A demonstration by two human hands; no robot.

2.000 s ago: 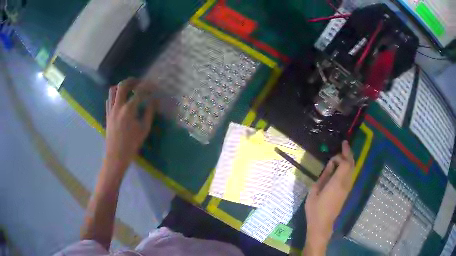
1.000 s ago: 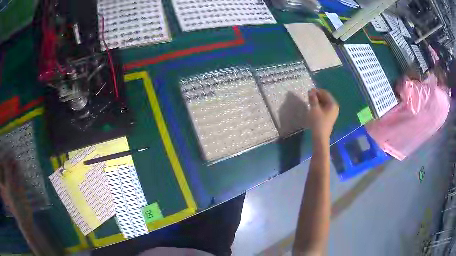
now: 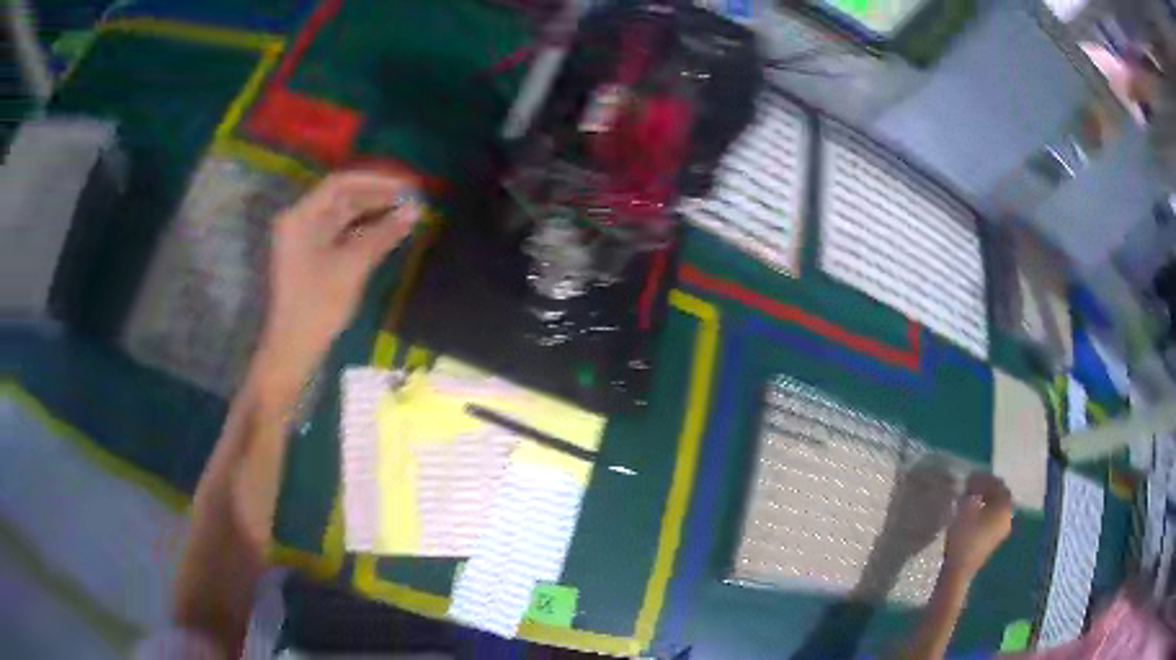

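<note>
My left hand (image 3: pixel 329 245) is raised between the left component tray (image 3: pixel 206 277) and the black test fixture (image 3: pixel 561 245). Its thumb and finger are pinched on what looks like a tiny silvery module (image 3: pixel 410 200), blurred. The fixture's red clamp handle (image 3: pixel 645 155) stands untouched. My right hand (image 3: pixel 983 518) is at the right edge of the two adjoining right component trays (image 3: pixel 819 496), fingers curled together and casting a shadow on them. Whether it holds a part cannot be seen.
Label sheets (image 3: pixel 522 542), a yellow sheet (image 3: pixel 400 477) and a thin black stick (image 3: pixel 529 432) lie in front of the fixture. Rear trays (image 3: pixel 903 232) lie behind right. A grey tray stack (image 3: pixel 52 213) stands far left. A pink sleeve (image 3: pixel 1116 634) shows at lower right.
The view has swung back left since one second ago. My left hand has moved from the left tray towards the fixture, fingers now pinched. My right hand remains by the right trays.
</note>
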